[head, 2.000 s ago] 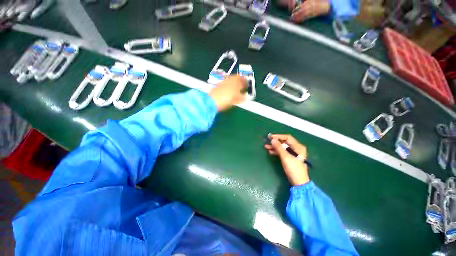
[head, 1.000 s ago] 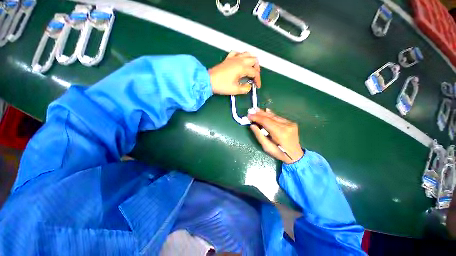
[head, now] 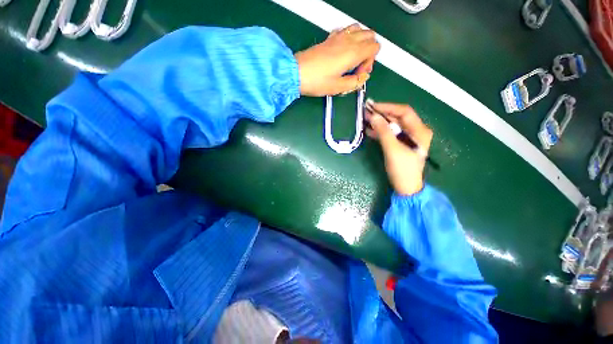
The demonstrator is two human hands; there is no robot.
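A white oval loop frame [head: 345,146] lies on the green surface in front of me, its rounded end towards me. My left hand [head: 339,62] holds its far end, which is hidden under the fingers. My right hand [head: 401,144] grips a slim dark pen-like tool [head: 407,139], with its pale front end at the right side of the loop, close to the frame. I cannot tell whether the tip touches it.
A white strip [head: 430,75] crosses the green surface [head: 269,195] beyond my hands. Overlapping frames [head: 114,28] lie at the upper left. Single frames [head: 527,91] lie beyond the strip. A frame cluster [head: 588,248] and part of a person's hand are at the right edge.
The left hand reached beyond the strip, then brought a frame to the near side. The right hand has come to the loop's right side with the tool. The view has shifted.
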